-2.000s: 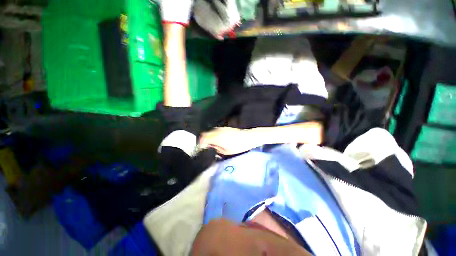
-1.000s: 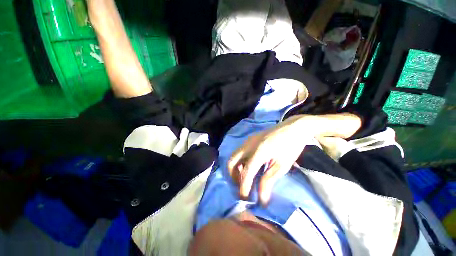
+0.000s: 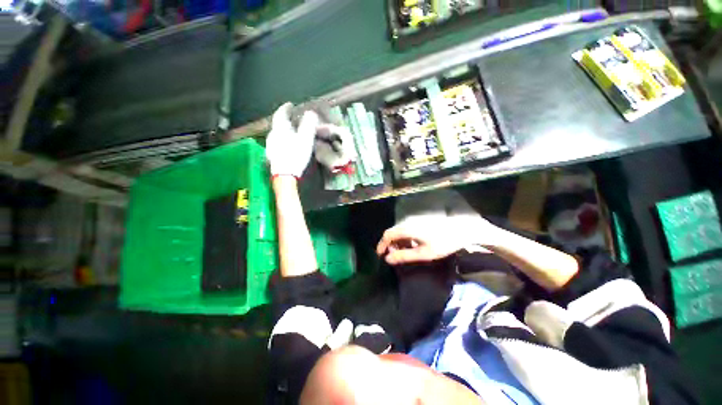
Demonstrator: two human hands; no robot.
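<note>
My left hand (image 3: 291,144), in a grey-white glove with a red cuff edge, rests at the bench's left end, fingers apart, with nothing seen in it. A loose knitted glove (image 3: 334,147) lies just right of it, partly over pale green strips (image 3: 366,141). My right hand (image 3: 419,240) is bare, held above my lap below the bench edge. Its fingers are loosely curled with a gap, and nothing shows in it. Right of the strips, a black carrier frame (image 3: 500,146) holds a board (image 3: 467,119) component side up, with a pale strip across its middle.
A green crate (image 3: 150,273) stands left of the bench, with a dark divider (image 3: 225,245) inside. A yellow-edged board (image 3: 629,71) lies on the bench's right. Another loaded carrier (image 3: 431,17) is on the belt behind. Teal boards (image 3: 687,225) lie low at right. A purple-blue stick (image 3: 542,29) lies along the rail.
The view has tipped up, bringing the bench back into sight. My right hand has moved from my collar down to above my lap. My left hand, cut off a second ago, shows again beside the loose glove.
</note>
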